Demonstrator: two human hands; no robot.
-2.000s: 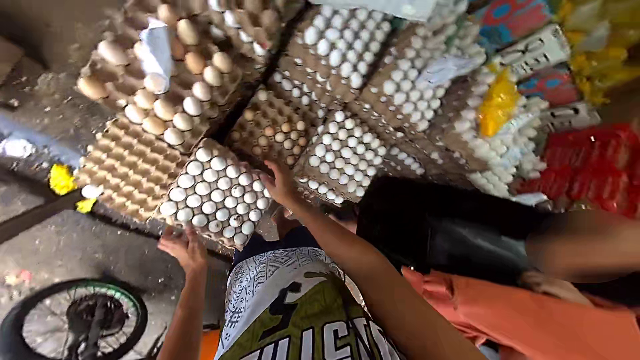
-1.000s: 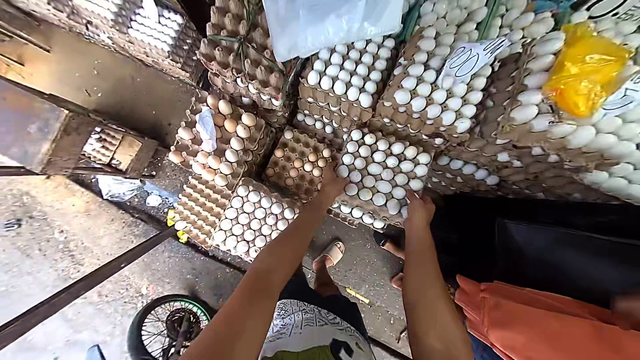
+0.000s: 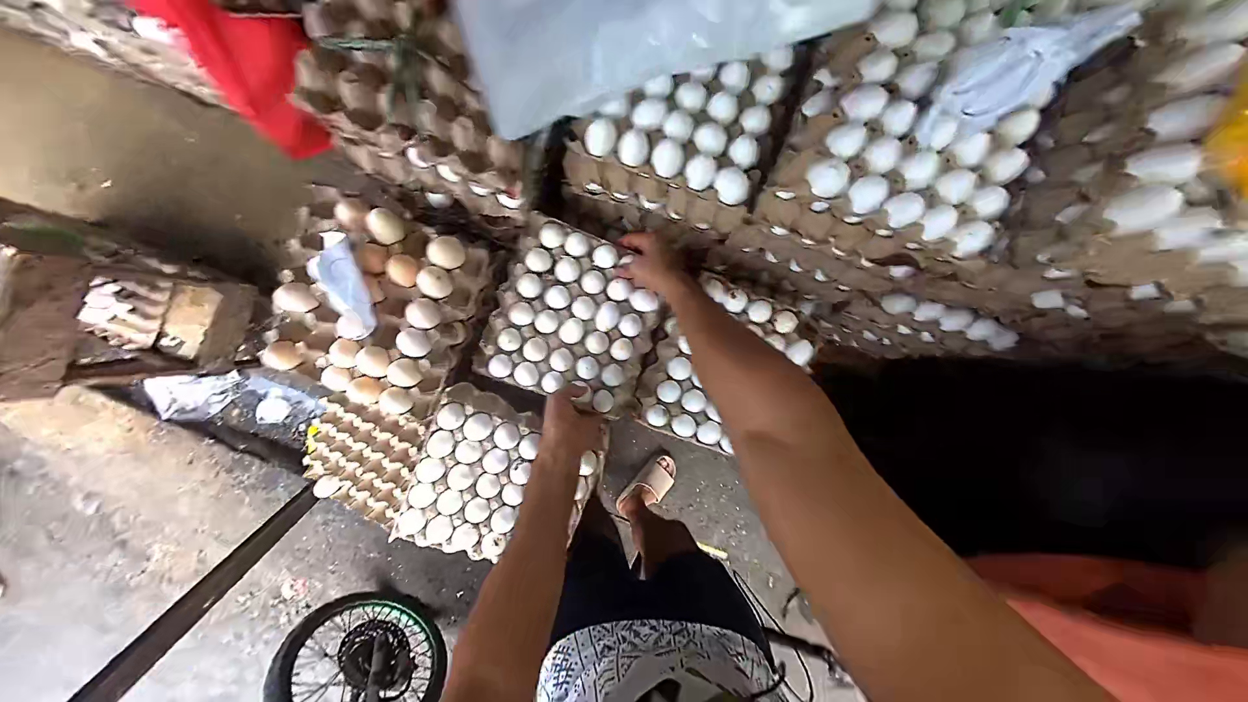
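Note:
A cardboard tray of white eggs (image 3: 575, 317) is gripped between my two hands near the middle of the view. My left hand (image 3: 570, 424) is at its near edge, its fingertips partly hidden by my own hand. At the tray's far right corner, my right hand (image 3: 651, 263) curls its fingers over the rim. Below and left sits another tray of white eggs (image 3: 468, 478), partly under my left forearm, beside an empty cardboard egg tray (image 3: 361, 458). To the right, my forearm partly covers a further tray of white eggs (image 3: 687, 400).
Large brown and cream eggs (image 3: 390, 292) lie in a tray at left. Stacked trays of white eggs (image 3: 673, 127) line the back, with a pale plastic bag (image 3: 624, 49) above. A wheel (image 3: 361, 648) is at lower left, orange fabric (image 3: 1121, 624) at lower right.
Both hands have moved left with a tray of white eggs, which now covers the place where the tray of brown eggs showed. The view has shifted closer.

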